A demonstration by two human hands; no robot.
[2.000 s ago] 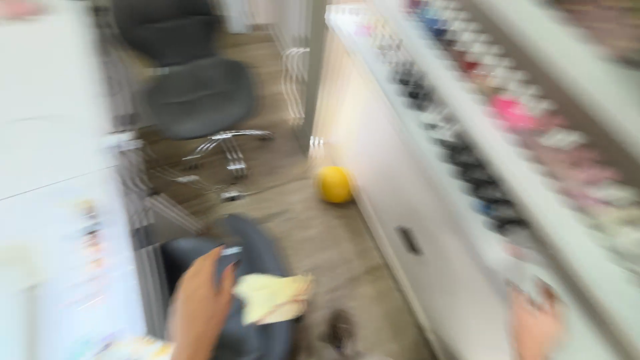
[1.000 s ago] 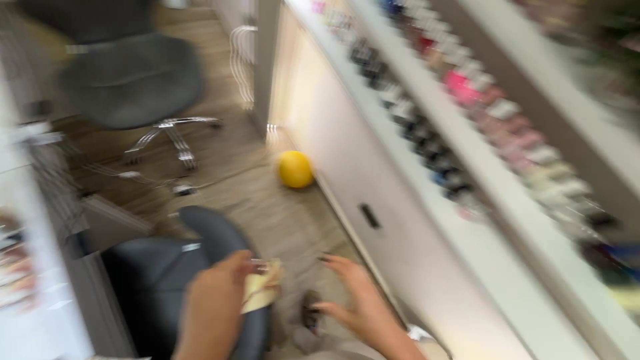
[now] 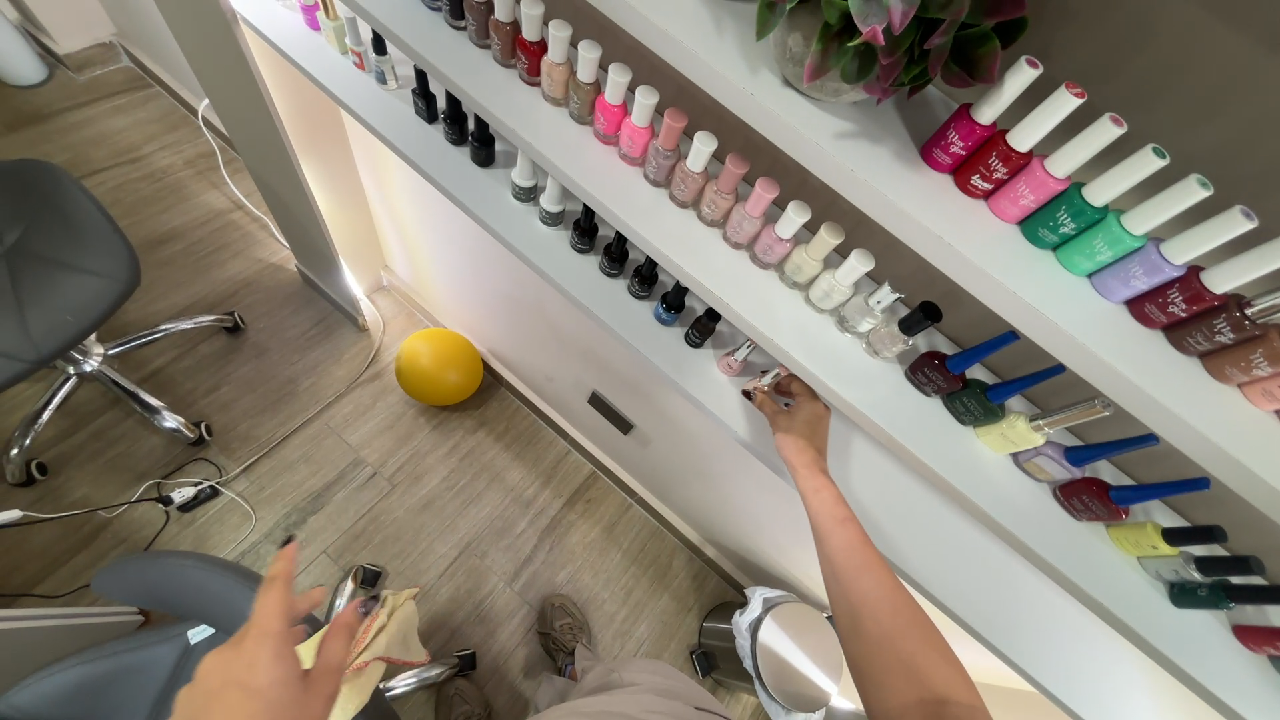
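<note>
My right hand (image 3: 795,415) reaches to the lowest shelf (image 3: 640,340), its fingers closed around a small nail polish bottle (image 3: 768,379) that they partly hide. Just left of it stands a pale pink nail polish bottle (image 3: 736,358), beside a row of dark-capped bottles (image 3: 643,277). At the lower left, my left hand (image 3: 275,640) is raised with its fingers apart. A cream cloth (image 3: 375,645) with reddish stitching shows behind its thumb; whether the hand touches the cloth I cannot tell.
Above, the middle shelf (image 3: 850,350) and upper shelf (image 3: 860,160) bear rows of polish, and a potted plant (image 3: 880,45). Below are a yellow balloon (image 3: 438,366), a metal bin (image 3: 798,655), grey chairs (image 3: 55,270) (image 3: 130,640), and floor cables (image 3: 240,480).
The view has swung right toward the shelves. My right hand, low near the cloth a second ago, is now at the lowest shelf on a small bottle. My left hand's fingers have spread.
</note>
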